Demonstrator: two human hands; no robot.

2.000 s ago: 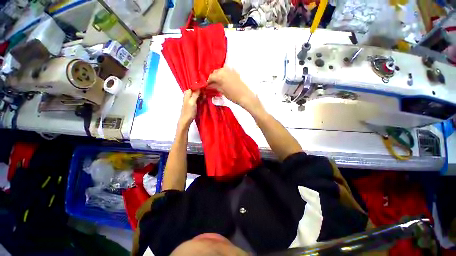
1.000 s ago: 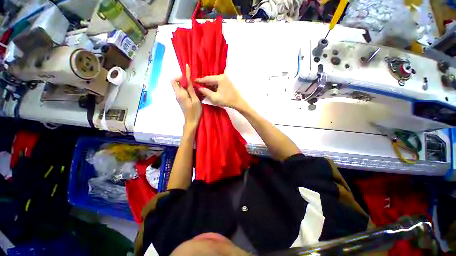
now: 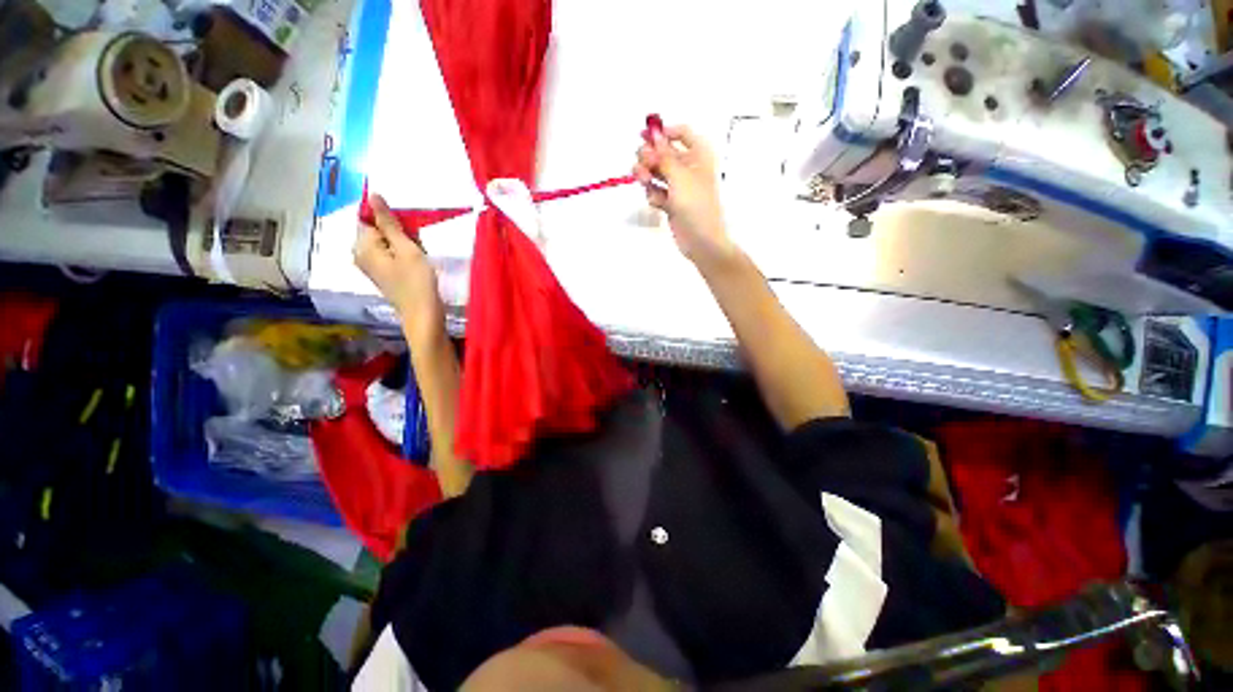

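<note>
The red bundle (image 3: 534, 338) lies on the white table, pinched narrow in the middle, its lower end fanned out over the table's front edge. A narrow red tie strip (image 3: 584, 189) crosses the pinch and is stretched out to both sides. A small white piece (image 3: 513, 206) shows at the pinch. My left hand (image 3: 395, 257) grips the strip's left end. My right hand (image 3: 686, 183) grips its right end, with a bit of red showing above the fingers. Both hands are bare and apart from the bundle.
The sewing machine (image 3: 1001, 135) stands at right, with green-and-yellow scissors (image 3: 1093, 349) near the table edge. A second machine (image 3: 102, 102) and a white roll (image 3: 241, 108) are at left. A blue crate (image 3: 176, 406) with bags and cloth is below. Red cloth (image 3: 1034, 507) lies below right.
My hands have moved from together at the bundle's middle to wide apart, pulling the strip out sideways. The bundle's middle is pinched tighter. The camera view has shifted.
</note>
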